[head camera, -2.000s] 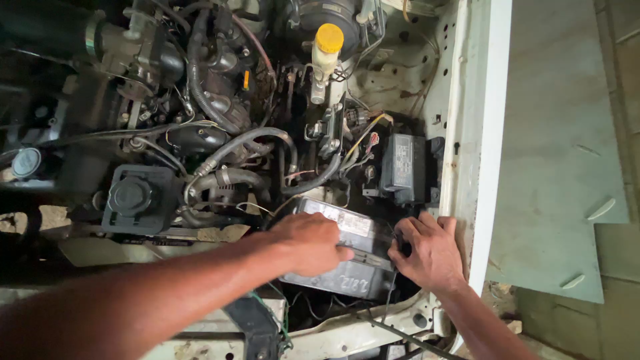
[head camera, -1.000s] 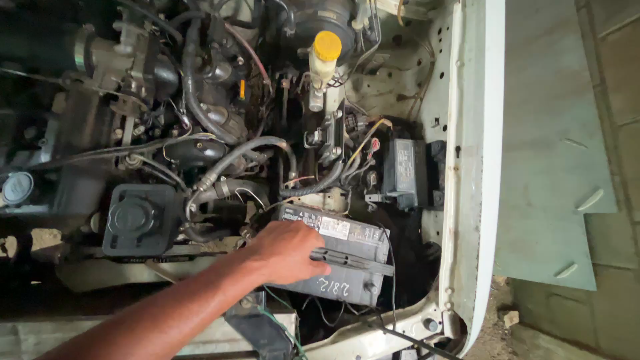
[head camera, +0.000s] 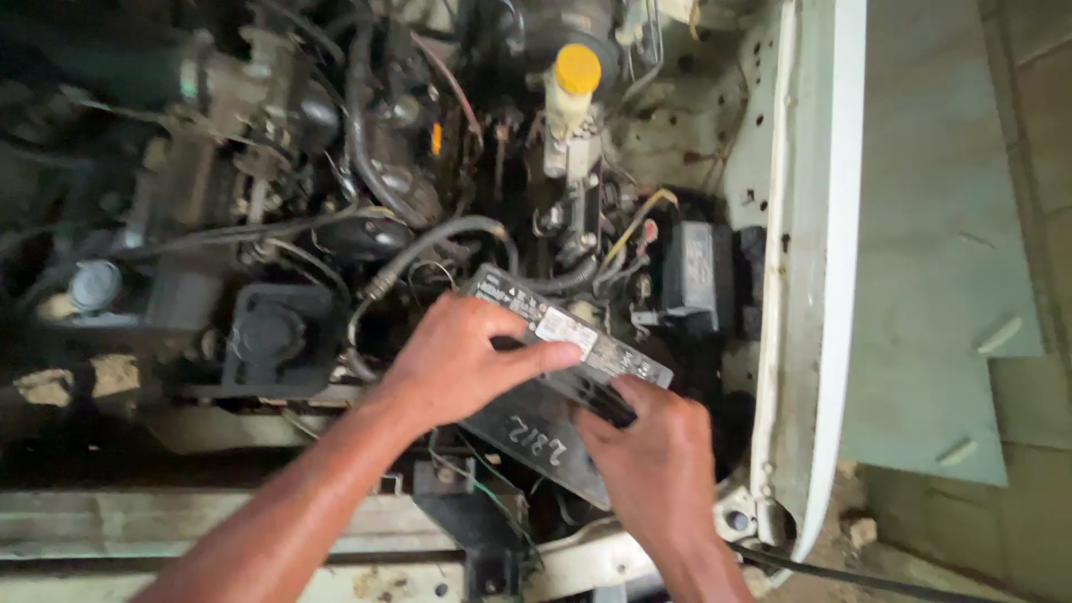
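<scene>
A dark grey car battery with a pale label and handwritten marks sits tilted at the front corner of the engine bay. My left hand is on its upper left part, thumb across the label, fingers partly hidden. On the right side, my right hand grips near the black carrying handle; its fingertips are hidden. A corrugated hose runs just behind the battery. Beyond its right end stands a black box with a grey label.
A reservoir with a yellow cap stands behind. The white fender edge borders the right side, and a black bracket stands at the front. A black cable crosses the front right corner.
The battery has turned from nearly level to a clear slant. My right hand, out of view one second ago, is back on the battery. My left hand has moved onto its upper left part.
</scene>
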